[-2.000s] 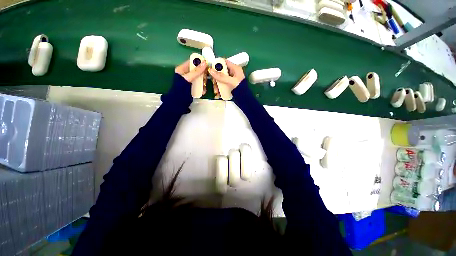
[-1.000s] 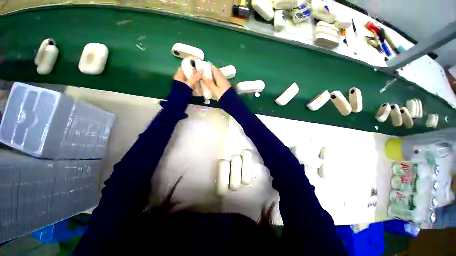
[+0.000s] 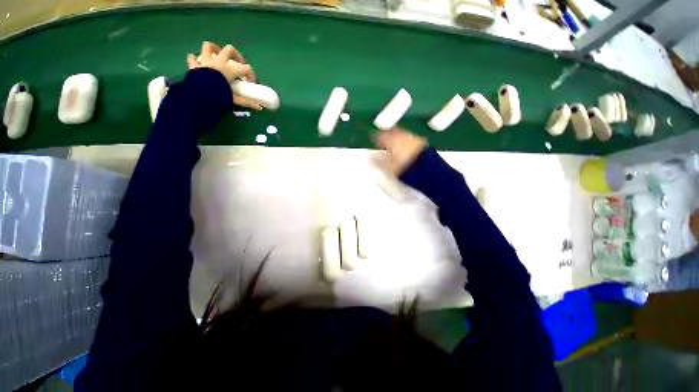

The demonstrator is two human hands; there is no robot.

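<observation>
My left hand [image 3: 222, 63] is over the green belt, fingers bent and spread at a cream-white bar; its grip is unclear. Another cream-white bar [image 3: 259, 94] lies beside the wrist, and one more [image 3: 157, 96] is partly hidden by the left sleeve. My right hand [image 3: 400, 148] is blurred at the belt's near edge. A pale streak shows below its fingers, and whether it holds a bar is unclear. A bar [image 3: 333, 112] and a tilted bar [image 3: 393, 109] lie on the belt between the hands. White bars [image 3: 331, 253] stand side by side on the table near my body.
The green belt [image 3: 299, 46] carries more bars at right and a wide white case [image 3: 78, 98] at left. Small white flecks [image 3: 261, 138] lie near the belt's edge. Grey stacked trays [image 3: 65, 207] are at left. Clear bottles [image 3: 632, 237] and a yellow roll [image 3: 600, 175] are at right.
My hands were together holding units; they have separated. My left hand has moved left and up over the belt, my right hand right and down. Bars and flecks now show between them.
</observation>
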